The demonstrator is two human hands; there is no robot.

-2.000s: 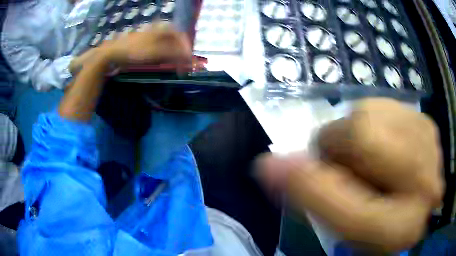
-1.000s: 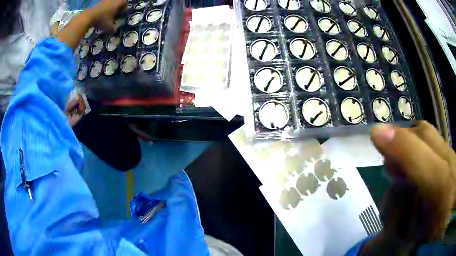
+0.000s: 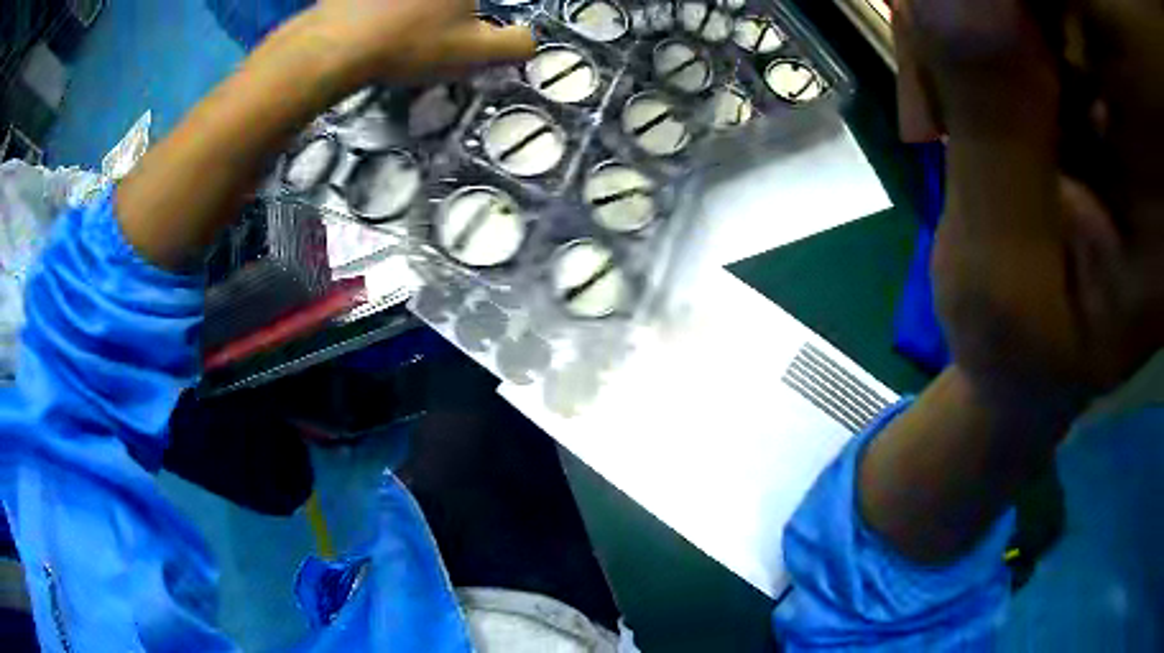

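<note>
A clear blister tray (image 3: 574, 172) with rows of round parts, white discs crossed by a dark bar, lies tilted at the top centre; its left part is blurred. My left hand (image 3: 396, 38) is over its upper left part, fingers stretched to the right; whether it grips anything is hidden. My right hand (image 3: 1047, 242) is large, dark and close to the camera at the upper right, right of the tray; its fingertips are unclear. A white backing sheet (image 3: 715, 434) lies below the tray, with grey strips (image 3: 836, 387) and pale grey round films (image 3: 523, 355).
A stack of trays with a red edge (image 3: 287, 322) stands at the left. The dark green bench mat (image 3: 817, 274) shows around the sheets. Another white sheet (image 3: 798, 191) lies right of the tray. A person's white sleeve (image 3: 38, 204) shows at the far left.
The view has turned, and tray and sheet now appear slanted. My left hand has moved from the left stack to the tray's upper left. My right hand appears higher and closer.
</note>
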